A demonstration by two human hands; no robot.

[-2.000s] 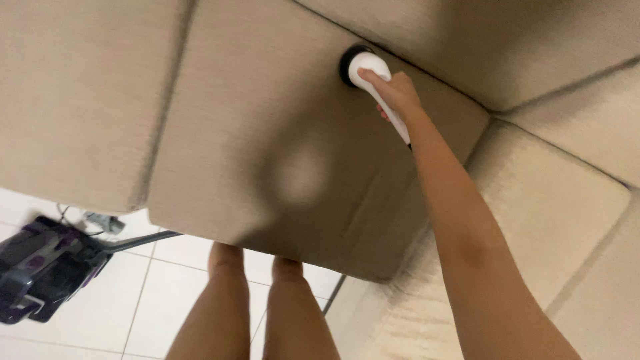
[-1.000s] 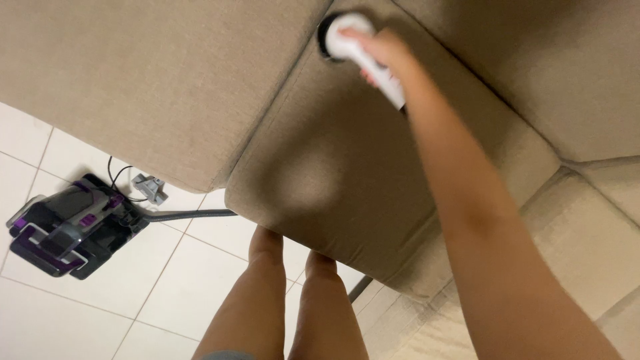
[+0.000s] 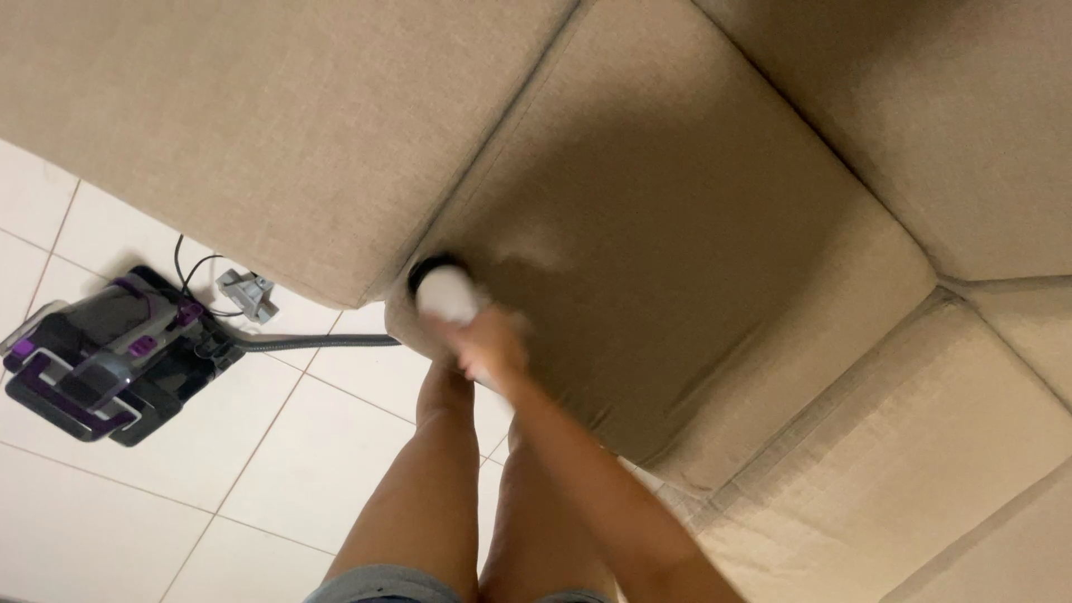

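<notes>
My right hand (image 3: 490, 347) is closed round the handle of a white handheld scrubber (image 3: 450, 295) with a round black brush head. The brush lies against the front left corner of a beige fabric sofa cushion (image 3: 670, 251), close to the seam with the neighbouring cushion (image 3: 276, 126). Hand and scrubber are blurred. A darker area, partly shadow, covers much of the cushion. My left hand is out of the frame.
A black and purple portable carpet cleaner (image 3: 117, 360) stands on the white tiled floor (image 3: 276, 469). Its ribbed hose (image 3: 327, 341) runs under the sofa edge. Beside it lie a cord and a grey plug-like part (image 3: 247, 295). My legs stand against the sofa's front.
My right hand has moved the scrubber from the cushion's far part down to its near left corner, along the seam side. The view has shifted somewhat.
</notes>
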